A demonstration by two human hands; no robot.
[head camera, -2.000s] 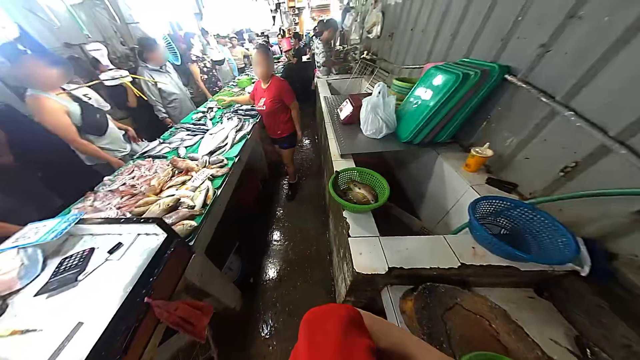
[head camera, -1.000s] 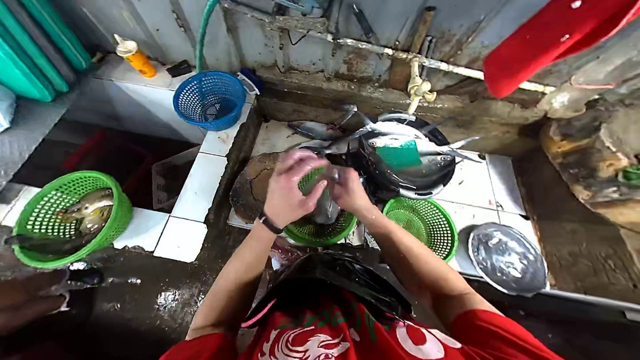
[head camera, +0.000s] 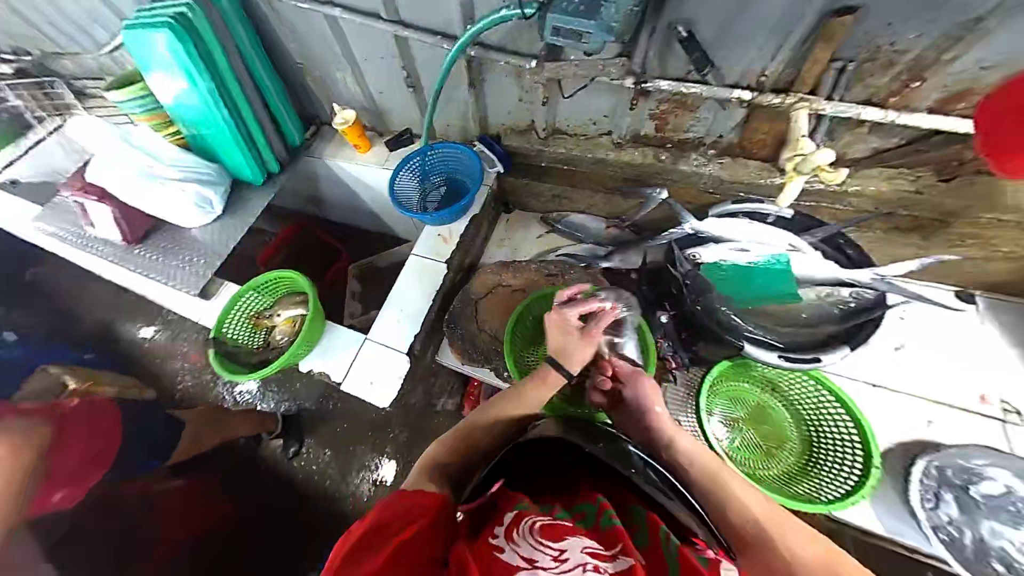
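A clear plastic bag (head camera: 622, 316) is between my hands, over a green plastic basket (head camera: 524, 340) that rests against a round wooden chopping block (head camera: 488, 304). My left hand (head camera: 578, 326) holds the bag's upper left side, and my right hand (head camera: 628, 392) grips its lower part. What the bag holds is blurred. Right of my hands, large silvery fish (head camera: 752, 236) lie in a black basin (head camera: 848, 248), with a green piece (head camera: 752, 280) on them. A smaller fish (head camera: 584, 228) lies on the tiles behind the block. Another green basket (head camera: 788, 432) stands beside my right forearm.
A blue basket (head camera: 436, 184) under a green hose (head camera: 452, 72) sits on the tiled ledge (head camera: 408, 288). Farther left, a green basket with fish (head camera: 268, 324) rests at the edge, near a person in red (head camera: 72, 448). A yellow pipe tap (head camera: 808, 160) sticks out from the wall.
The view has swung from the aisle to the counter, where my hands are in sight. Since a second ago, both hands remain over the green basket, and the clear bag shows more plainly between them.
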